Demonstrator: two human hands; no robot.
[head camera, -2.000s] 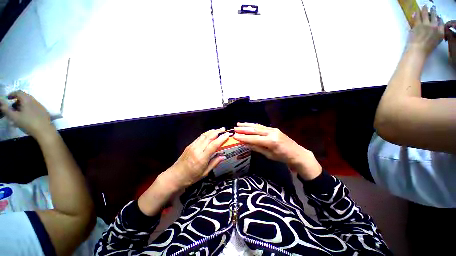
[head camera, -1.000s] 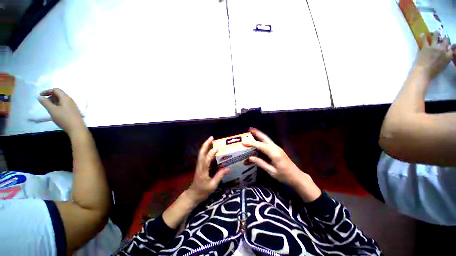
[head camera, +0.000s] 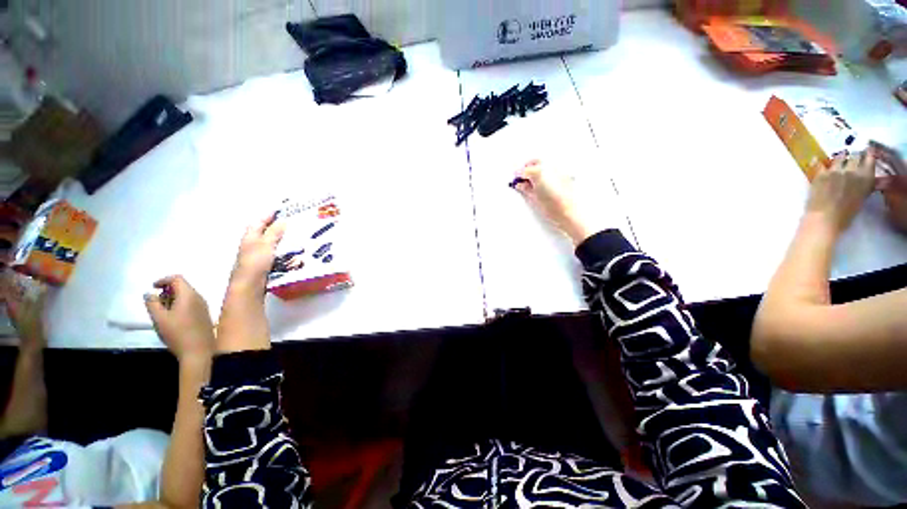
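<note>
My left hand (head camera: 261, 254) is at the left side of a printed carton (head camera: 310, 244) on the white table, its fingers on the carton's left edge. The carton's white face with product pictures is up and its orange-red side faces me. My right hand (head camera: 537, 185) is over the middle of the table, its fingertips closed on a small black hang tab (head camera: 519, 182). The pile of hang tabs (head camera: 497, 111) lies beyond my right hand, not touching it.
A neighbour's hand (head camera: 179, 313) is close left of my left arm. A right-hand neighbour holds an orange-sided carton (head camera: 796, 139). A black bag (head camera: 348, 65) and a grey-white container (head camera: 527, 30) stand at the back. Flat orange cartons (head camera: 771, 45) are stacked back right.
The carton has moved from my lap to the table at left with my left hand. My right hand has left it and reached forward; a hang tab is now in its fingers. The view has tilted up.
</note>
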